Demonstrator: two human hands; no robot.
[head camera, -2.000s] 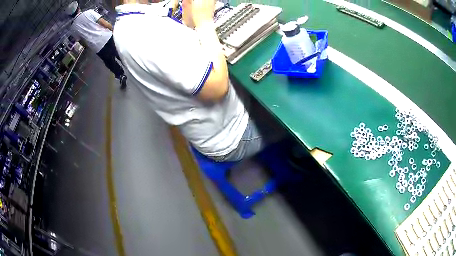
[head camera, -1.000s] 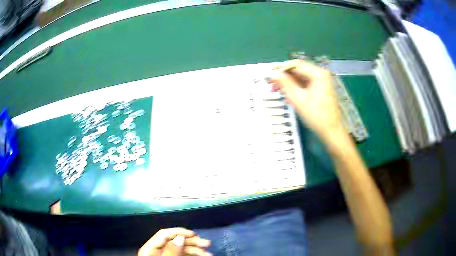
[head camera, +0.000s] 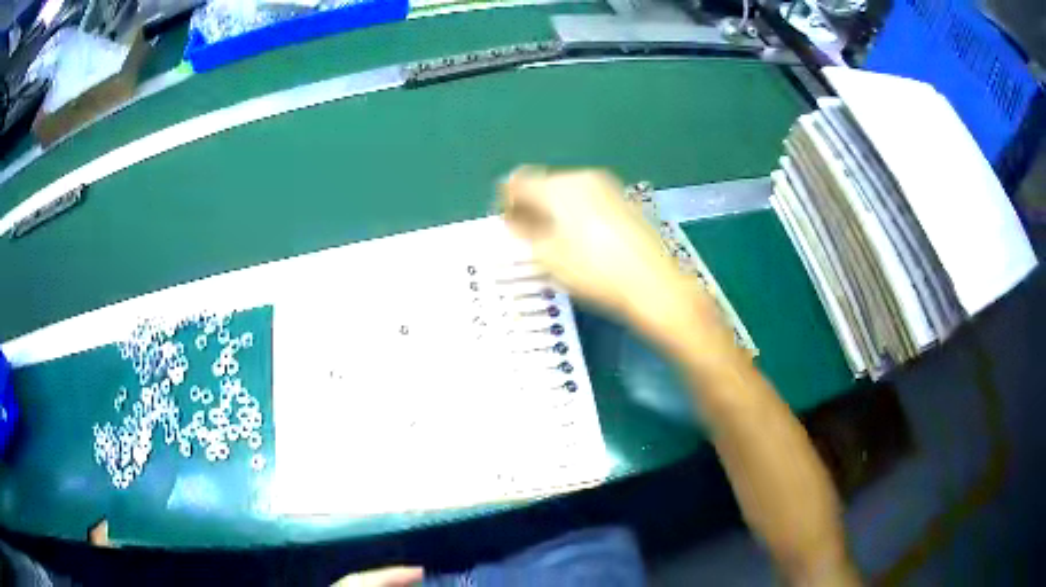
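Note:
A white holding board lies at the bench's front edge. Small dark round components with thin leads stand in a column along its right side, and a few rings lie on it. My right hand is blurred over the board's top right corner; whether it holds anything cannot be told. My left hand is cut off by the bottom edge, near my lap, and only a small part shows. A grey strip fixture lies right of the board, partly behind my right forearm.
Loose silvery rings lie scattered left of the board. Stacked boards stand at right. A green belt runs behind, with another strip fixture at its far rail. Blue bins are at the far side, far left edge and upper right.
The view has swung from the neighbouring seated worker to the board, then shifted slightly right. My right hand has moved up and left over the board's top corner. My left hand has mostly left the picture.

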